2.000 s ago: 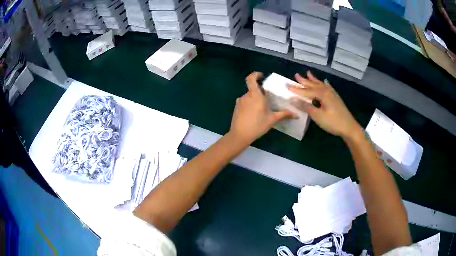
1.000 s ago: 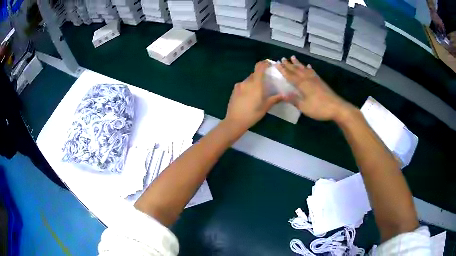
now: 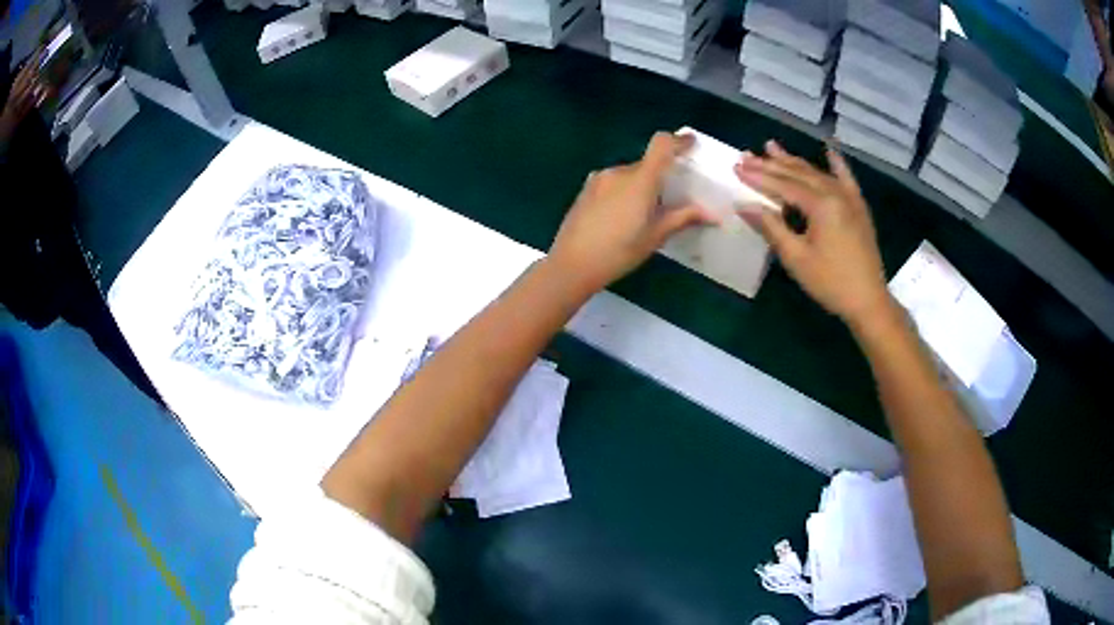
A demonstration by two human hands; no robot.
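A white retail box (image 3: 727, 250) is tilted between my hands above the dark green belt. My left hand (image 3: 623, 220) grips its left side, with the thumb across the near face and fingers at the top edge. My right hand (image 3: 821, 226) is at the box's right side, fingertips on its upper face. The right hand is slightly blurred, and its thumb touches the box. What is inside the box is hidden. Another white box (image 3: 959, 336) with a raised end flap lies on the belt to the right, partly behind my right forearm.
Stacked boxes (image 3: 873, 79) line the far side. Closed boxes (image 3: 447, 71) lie on the belt at upper left. A bag of cables (image 3: 287, 281) rests on a white sheet (image 3: 422, 250). Leaflets (image 3: 867, 543) and USB cables (image 3: 788, 571) lie at lower right. A grey rail (image 3: 721, 376) crosses the worktop. A person's hand shows at far left.
The view has shifted, so the surroundings sit further right. My right hand has opened out from over the box towards its right side, showing more of the box. My left hand still holds it.
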